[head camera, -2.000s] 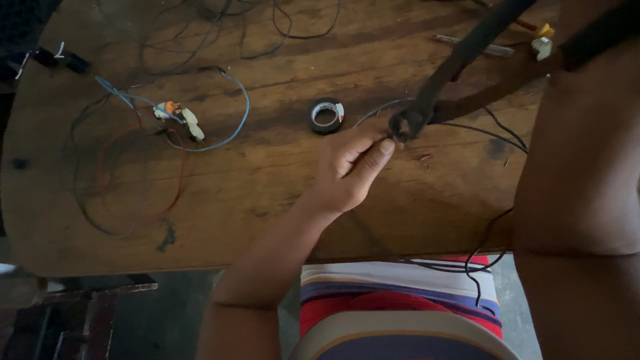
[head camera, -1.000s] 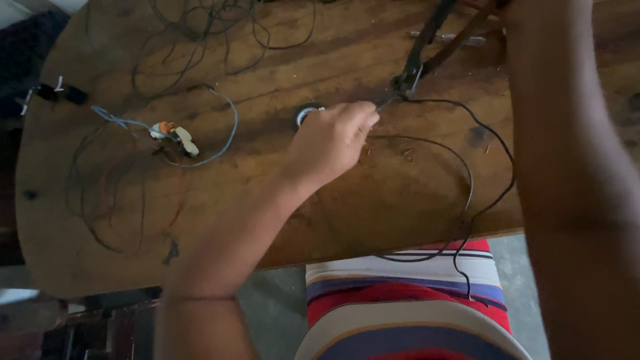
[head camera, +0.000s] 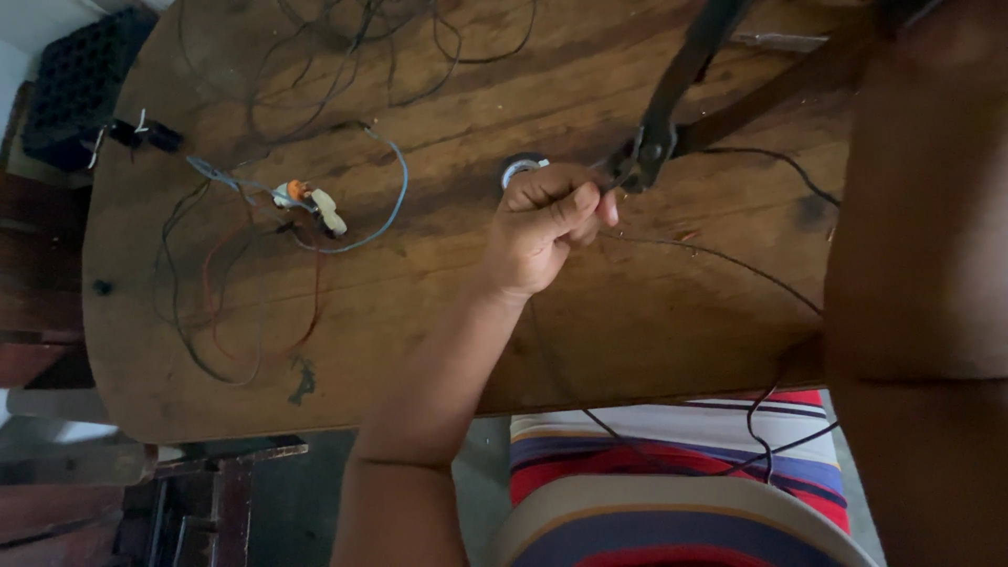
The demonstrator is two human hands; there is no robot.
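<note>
My left hand pinches the end of a dark electrical wire between thumb and fingers. Right against those fingertips are the jaws of long-handled pliers or cutters, their handles spread toward the top right. My right hand is at the handles, mostly cut off by the frame and dark; its grip is hardly visible. Partly behind my left hand lies a roll of black tape. A second stretch of black wire runs right from behind the jaws.
On the wooden table, a light blue wire joins white and orange connector pieces at left. Thin dark wires lie tangled at the top. Black cylindrical parts sit by the left edge, near a dark perforated crate. Wire also hangs over my lap.
The tape roll, in full view two seconds ago, is now partly covered by my left hand. The black wire by the tool has shifted. The pliers' jaws remain close to my left fingertips.
</note>
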